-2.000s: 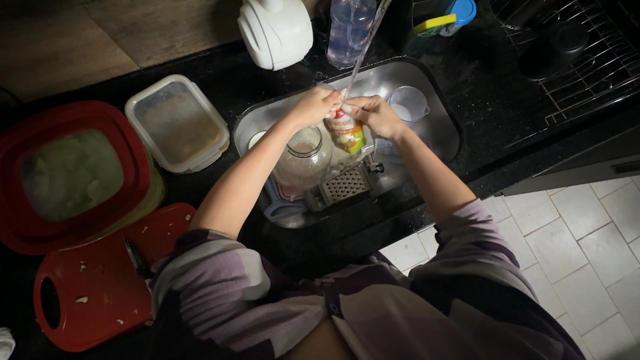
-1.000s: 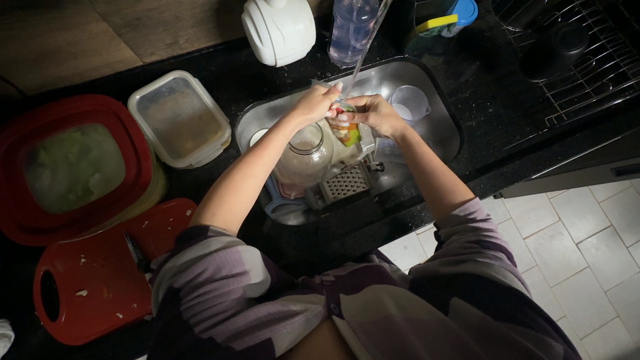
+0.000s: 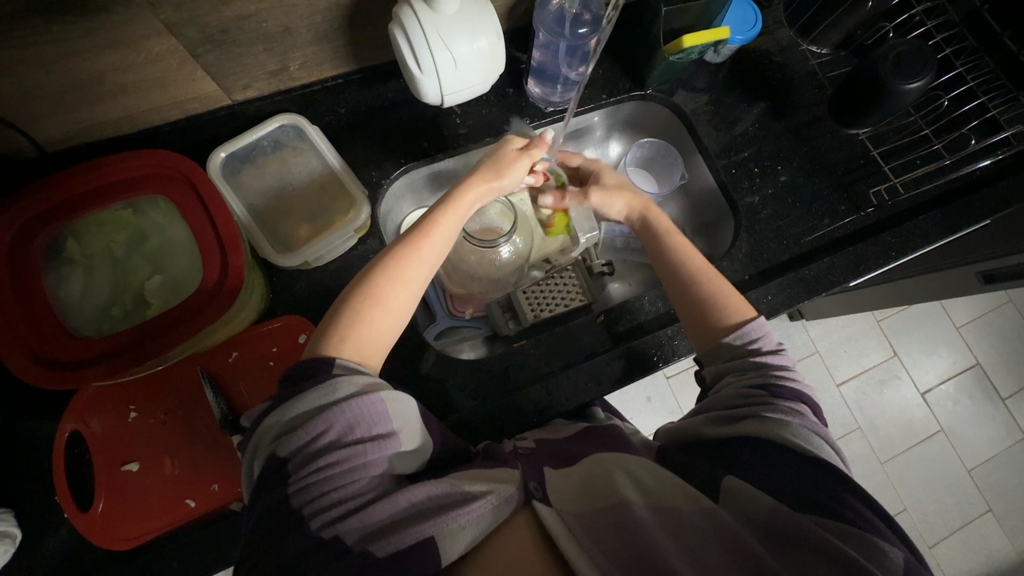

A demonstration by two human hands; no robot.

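Note:
Over the steel sink (image 3: 696, 160), under a running stream of water, my left hand (image 3: 512, 166) pinches the top of a colorful plastic packet (image 3: 554, 218). My right hand (image 3: 596, 188) is at the packet's right side, blurred, with its fingers apart; whether it touches the packet is hard to tell. Below my hands in the sink are a glass jar (image 3: 488, 248) with an open mouth, a metal grater (image 3: 554, 294) and a light-blue handled utensil (image 3: 452, 324). A clear measuring cup (image 3: 653, 168) stands at the sink's right side.
Left of the sink are a lidded glass container (image 3: 288, 188), a red-lidded tub (image 3: 120, 264) of greens, and a red cutting board (image 3: 152, 448) with a knife (image 3: 218, 400). Behind it stand a white appliance (image 3: 448, 52), a bottle (image 3: 562, 52) and a yellow sponge (image 3: 696, 40). A wire rack (image 3: 944, 112) is right.
My right hand's fingers have spread and moved slightly from the packet's top, where both hands were close together. My left hand stays at the packet.

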